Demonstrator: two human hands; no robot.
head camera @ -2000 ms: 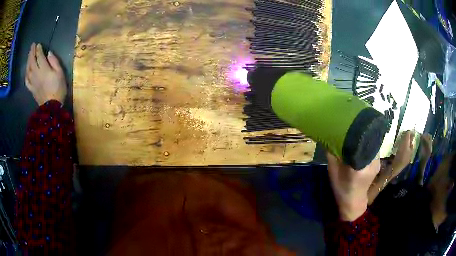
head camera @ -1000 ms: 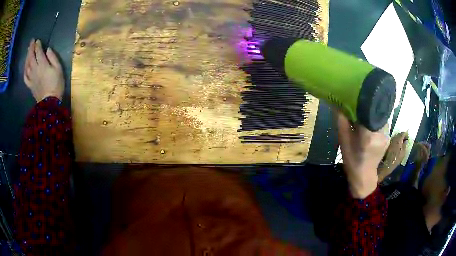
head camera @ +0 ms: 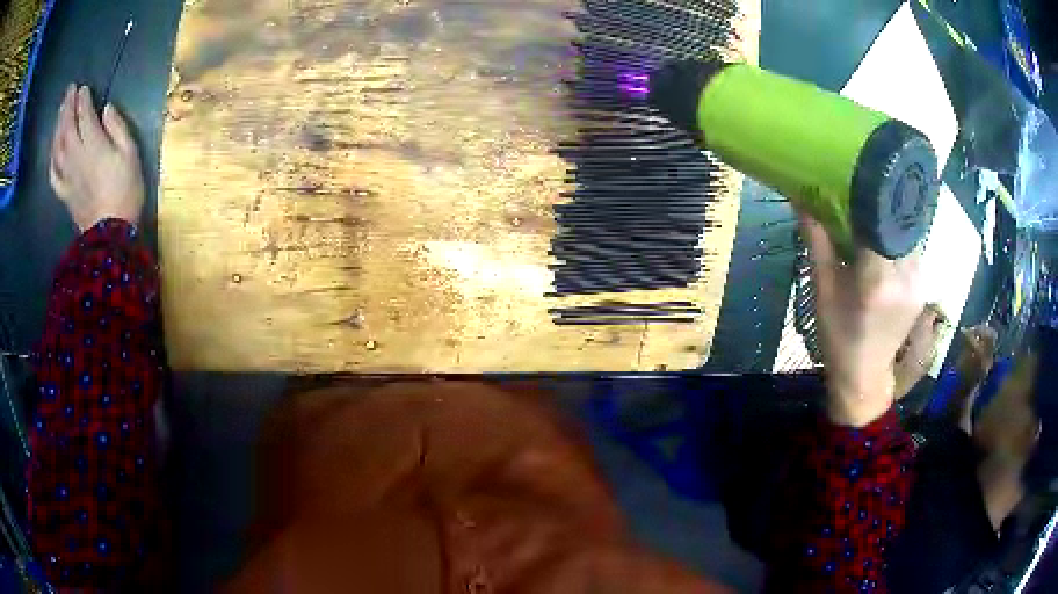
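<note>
A lime-green hot air gun (head camera: 795, 133) is in my right hand (head camera: 864, 319), its dark nozzle pointing left over the upper part of a row of thin black wire leads (head camera: 632, 221). A purple-pink glow shows at the nozzle tip. The leads lie side by side on the right part of a scorched wooden board (head camera: 406, 209); a few lie slightly apart at the lower end. My left hand (head camera: 95, 163) rests flat on the dark mat left of the board. One thin black lead (head camera: 118, 60) lies at its fingertips; I cannot tell whether the fingers touch it.
A blue-edged tray of brass-coloured parts (head camera: 16, 87) is cut off at the upper left. White sheets (head camera: 911, 87) lie right of the board, with black pieces near them. Another person's hands (head camera: 920, 345) and dark sleeve are at the lower right. Clear plastic (head camera: 1036, 163) shows at the far right.
The hot air gun and my right hand have moved up and to the right along the row. The glow has shrunk. My left hand stays in place on the mat.
</note>
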